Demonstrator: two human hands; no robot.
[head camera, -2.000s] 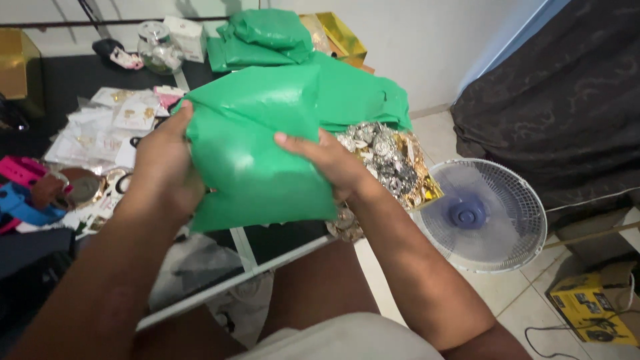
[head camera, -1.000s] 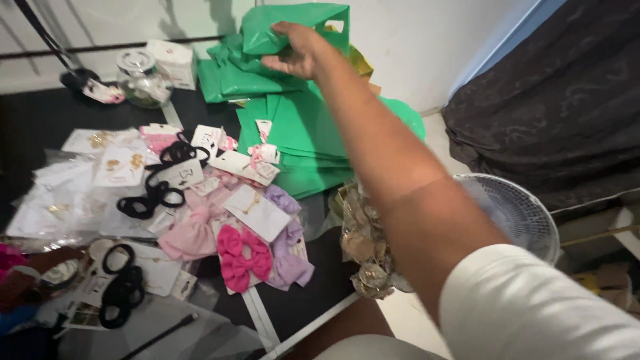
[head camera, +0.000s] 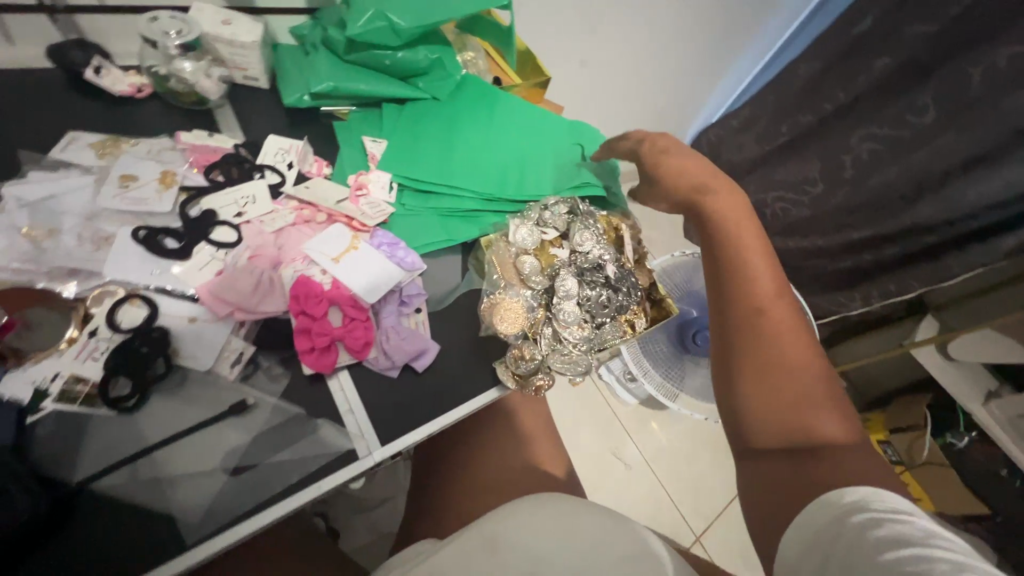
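Observation:
My right hand (head camera: 652, 172) reaches to the right end of a stack of flat green plastic bags (head camera: 488, 148), fingers apart and nothing held; whether it touches the top bag I cannot tell. Just below the hand, a box heaped with silver and gold metal ornaments (head camera: 568, 288) stands at the table corner. Behind the stack lies a bulging green plastic bag (head camera: 376, 60). Left of the stack are a hot pink bow (head camera: 332, 324), lilac bows (head camera: 400, 328), pink bows, black hair ties (head camera: 172, 232) and carded jewelry (head camera: 140, 184). My left hand is out of view.
A glass jar (head camera: 180, 60) and a white box (head camera: 236, 44) stand at the back left. A black cable (head camera: 168, 440) lies on clear plastic near the table's white front edge (head camera: 264, 512). On the tiled floor at right stands a fan (head camera: 672, 336), beside a dark patterned curtain (head camera: 848, 144).
Two seconds ago both hands held a filled green bag; one second ago my right hand was at that bag on the back pile. It has since moved right and nearer, to the flat stack.

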